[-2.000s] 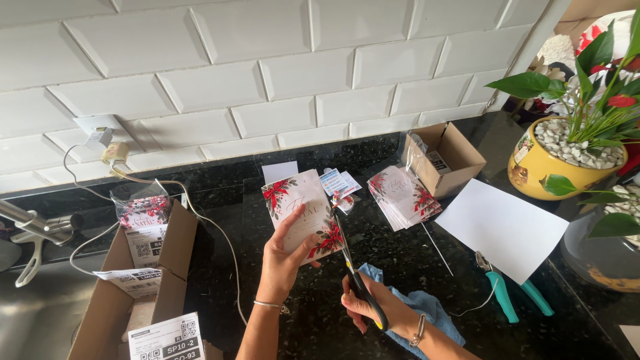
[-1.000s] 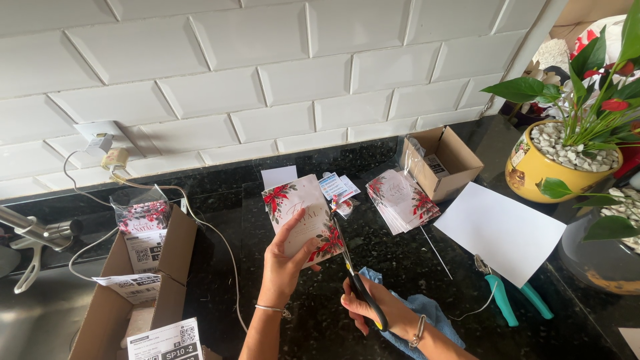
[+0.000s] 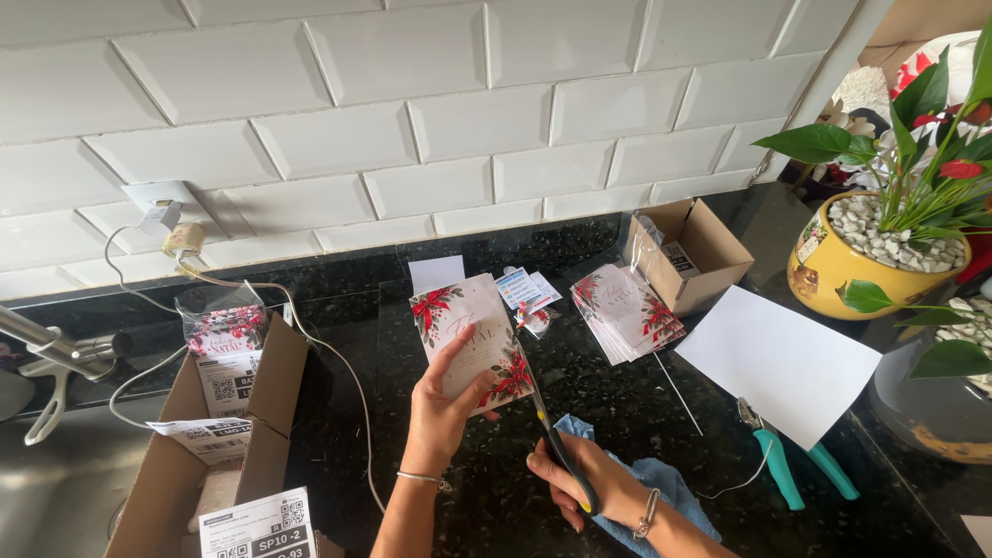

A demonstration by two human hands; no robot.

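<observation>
My left hand (image 3: 446,403) holds a printed Christmas card (image 3: 457,333) with red bows and green leaves, thumb and forefinger on its face. Black-and-yellow scissors (image 3: 562,449) are in my right hand (image 3: 585,480), their blades along the card's right edge. How far the blades are apart is hard to tell. Beyond lies a fanned stack of similar cards (image 3: 620,314) beside an open small cardboard box (image 3: 717,267). Small printed slips (image 3: 523,288) and a white piece of paper (image 3: 435,273) lie behind the held card. A blue cloth (image 3: 659,496) is under my right wrist.
Cardboard boxes (image 3: 267,387) with labelled packets stand left, by a sink (image 3: 46,480) and a white cable (image 3: 341,356). On the right are a white sheet (image 3: 775,356), teal-handled pliers or pruners (image 3: 783,473), a thin white stick (image 3: 678,395) and a yellow plant pot (image 3: 845,263).
The scissors and my right hand have shifted slightly down along the card's right edge. My left hand keeps its hold on the card.
</observation>
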